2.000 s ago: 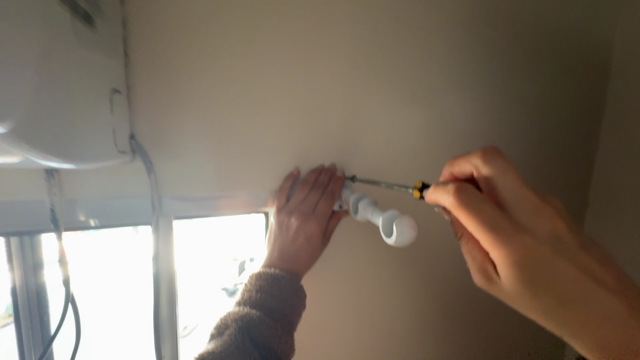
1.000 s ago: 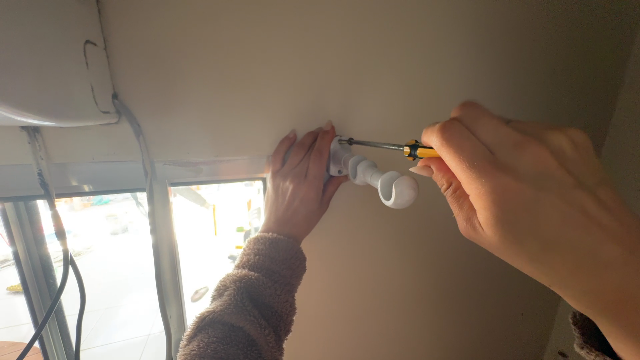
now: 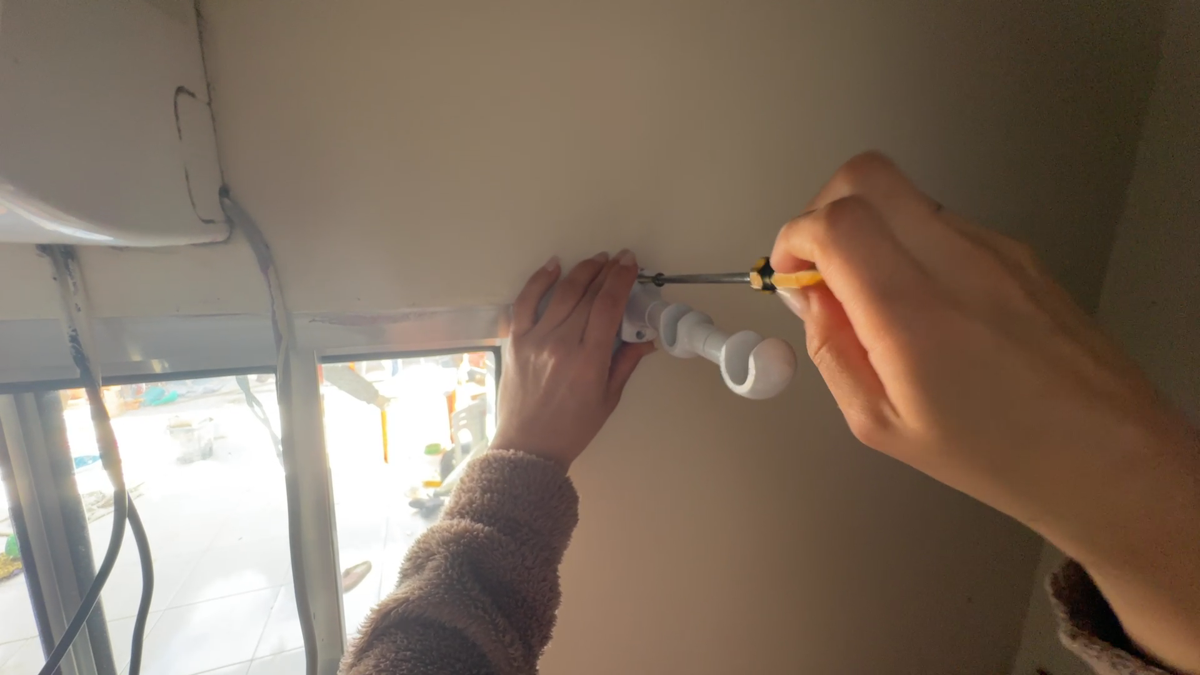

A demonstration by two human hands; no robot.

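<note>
A white curtain rod bracket (image 3: 692, 330) with two open cups and a rounded end juts from the wall beside the window frame. My left hand (image 3: 574, 347) presses its base against the wall, fingers pointing up and thumb beneath. In my right hand (image 3: 900, 328) is a screwdriver (image 3: 708, 278) with a yellow and black handle, its metal shaft level and pointing left. The tip meets a screw (image 3: 656, 278) at the top of the bracket's base, just right of my left fingertips. A dark hole shows lower on the base.
A white wall-mounted unit (image 3: 103, 122) fills the upper left, with cables (image 3: 277, 375) hanging from it across the window frame (image 3: 403, 328). Bright tiled floor and blurred objects show through the glass. At the right, the wall (image 3: 1153, 234) meets another in a corner.
The view has shifted somewhat. My left hand stays on the bracket, and the screwdriver stays at the top of its base while my right hand's hold on the handle has changed.
</note>
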